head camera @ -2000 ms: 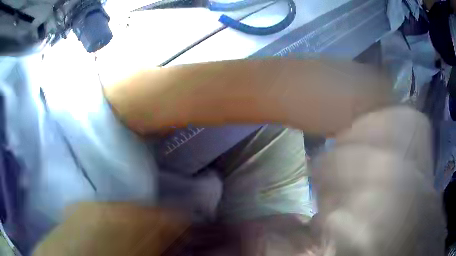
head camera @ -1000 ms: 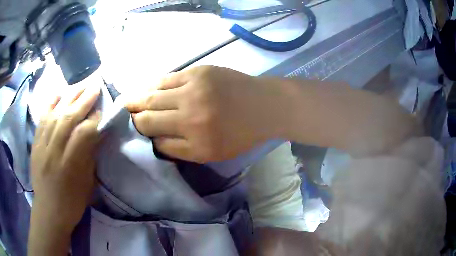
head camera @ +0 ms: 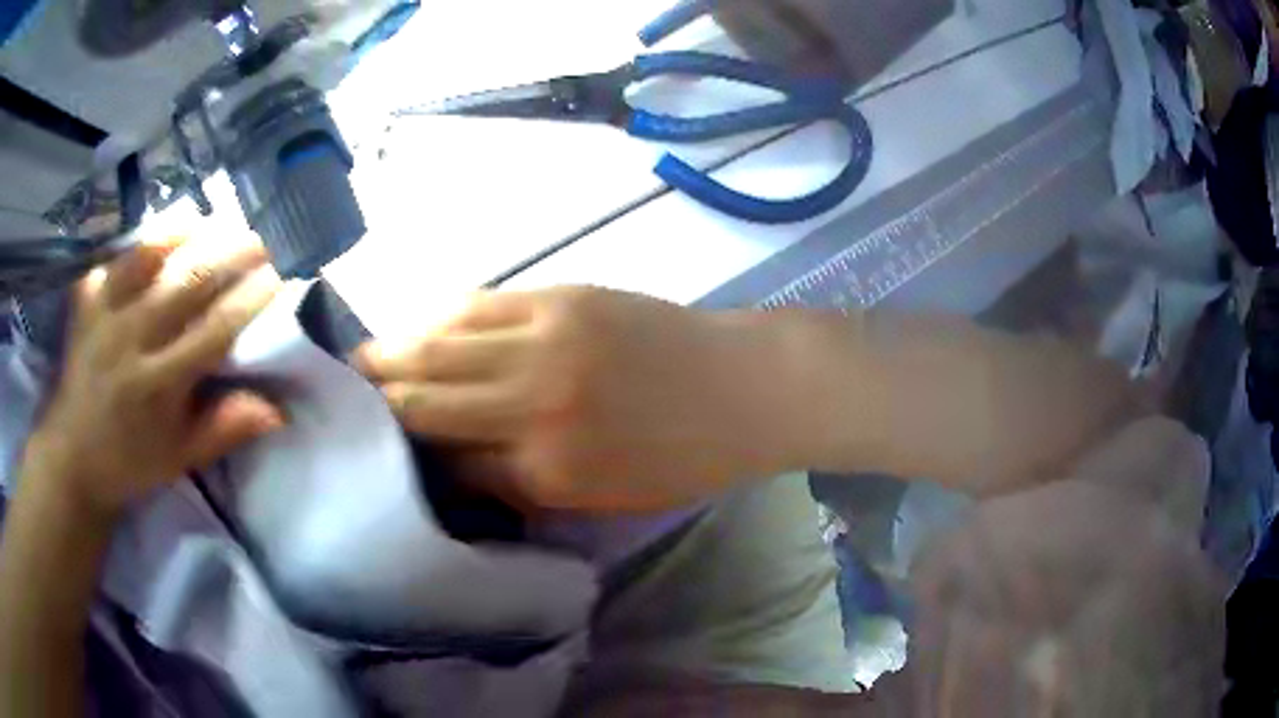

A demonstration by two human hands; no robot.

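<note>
A light garment panel [head camera: 330,491] runs from beside the ribbed knob [head camera: 302,197] down over the front edge, with dark cloth [head camera: 470,505] along its right side. My left hand [head camera: 154,372] lies flat on the cloth at the left, fingers towards the machine, thumb on the light panel. My right hand [head camera: 526,400] grips the panel's right edge, its fingertips at the dark strip below the knob. The needle area is lost in glare. Both hands are slightly blurred.
Blue-handled fabric scissors [head camera: 765,133] lie on the white machine bed [head camera: 519,197], blades pointing left. A printed ruler scale [head camera: 898,253] runs along the grey table edge. The machine head [head camera: 84,84] is at top left. Pale and dark offcuts [head camera: 1136,126] hang at right.
The blur of a second ago has changed: my left hand has shifted left with its thumb spread, and the light panel has turned and curved. The scissors and knob show lower and fuller in view.
</note>
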